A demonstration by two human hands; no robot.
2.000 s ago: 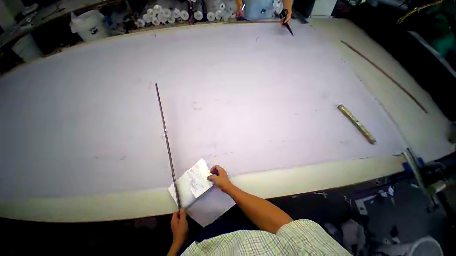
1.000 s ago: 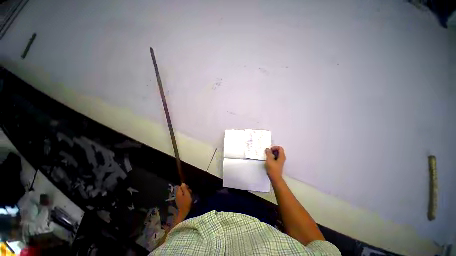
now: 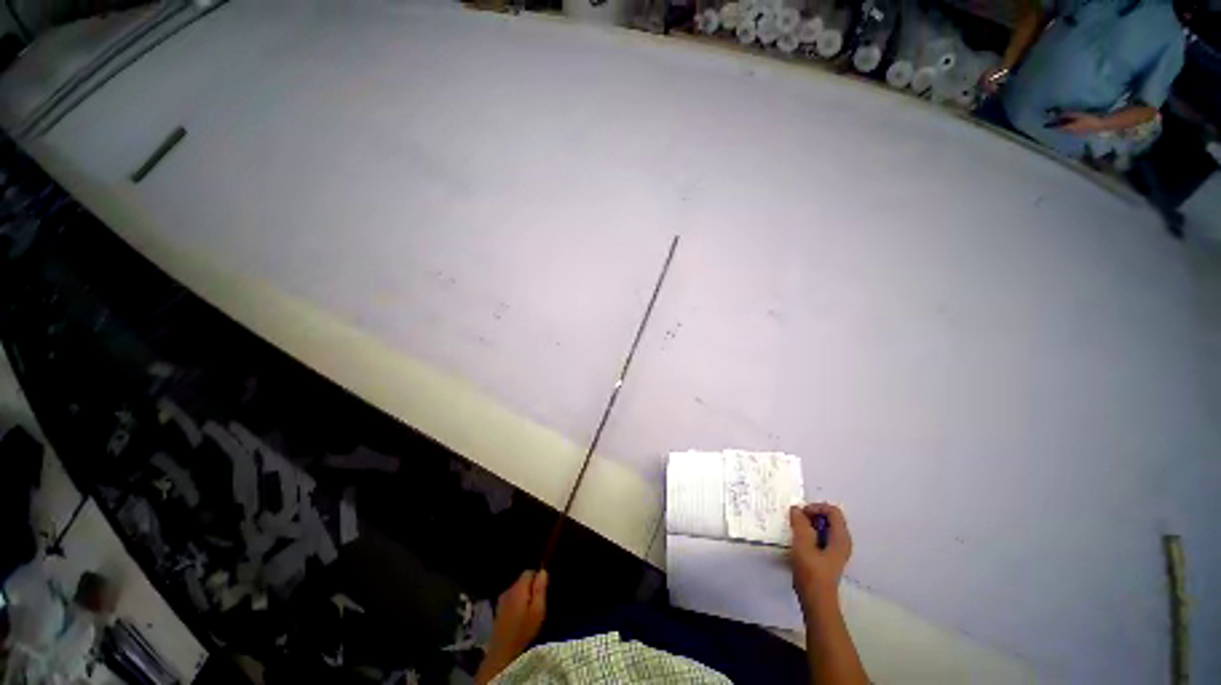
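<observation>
My left hand (image 3: pixel 520 616) grips the near end of a long thin dark ruler (image 3: pixel 619 385), which points away from me over the white marker paper (image 3: pixel 442 254). My right hand (image 3: pixel 821 542) holds a short dark blue pen (image 3: pixel 821 527) in its fingers, at the right edge of an open notebook (image 3: pixel 734 498). Handwriting shows on its pages. The lower white sheet of the notebook hangs over the table's near edge.
A weight bar (image 3: pixel 158 155) lies at far left, a yellow-green bar (image 3: pixel 1177 609) at far right. A person (image 3: pixel 1091 80) in a blue shirt stands across the table, holding a dark object. White rolls (image 3: pixel 770 23) lie behind the table. Scraps (image 3: pixel 255 495) cover the floor at left.
The view has shifted, bringing the far side and the other person into sight. The ruler now slants up to the right instead of up to the left. Both hands keep their hold.
</observation>
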